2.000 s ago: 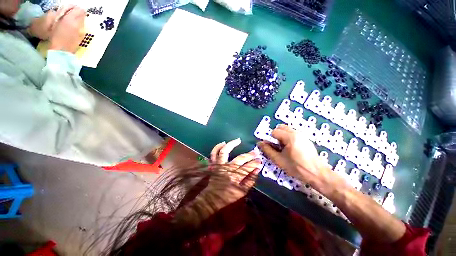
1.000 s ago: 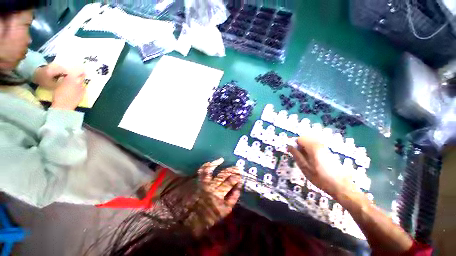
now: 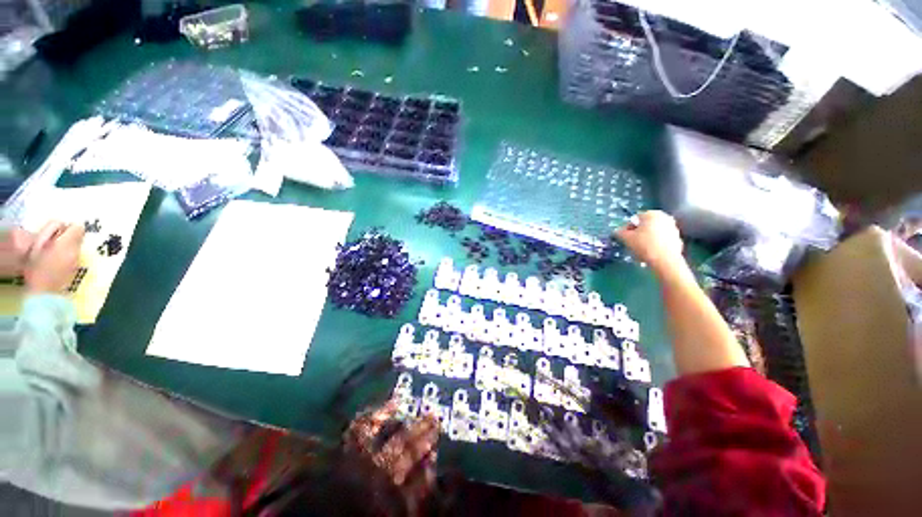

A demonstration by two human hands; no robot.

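Note:
Whitish holed plates (image 3: 524, 328) lie in four rows on the dark green table, the nearest rows partly covered by dark strands of hair. My right hand (image 3: 649, 238) is at the right near corner of the clear blister tray (image 3: 566, 192), fingers bent together at its edge; whether it grips the tray is not clear. Small black parts (image 3: 505, 248) lie scattered along the tray's near edge. A heaped pile of glossy black-purple pieces (image 3: 374, 273) lies left of the rows. My left hand (image 3: 392, 440) is dark and blurred at the table's front edge by the nearest row.
A white paper sheet (image 3: 253, 286) lies left of the pile. A black-pocket tray (image 3: 389, 131) and plastic bags (image 3: 293, 136) lie behind. Stacked trays (image 3: 667, 71) and a cloudy plastic block (image 3: 723, 187) stand back right, a cardboard carton (image 3: 859, 343) at right. Another person's hands (image 3: 49, 257) are far left.
The view has turned up and right. My right hand has moved from the plate rows to the clear tray's near right corner. My left hand stays near the table's front edge.

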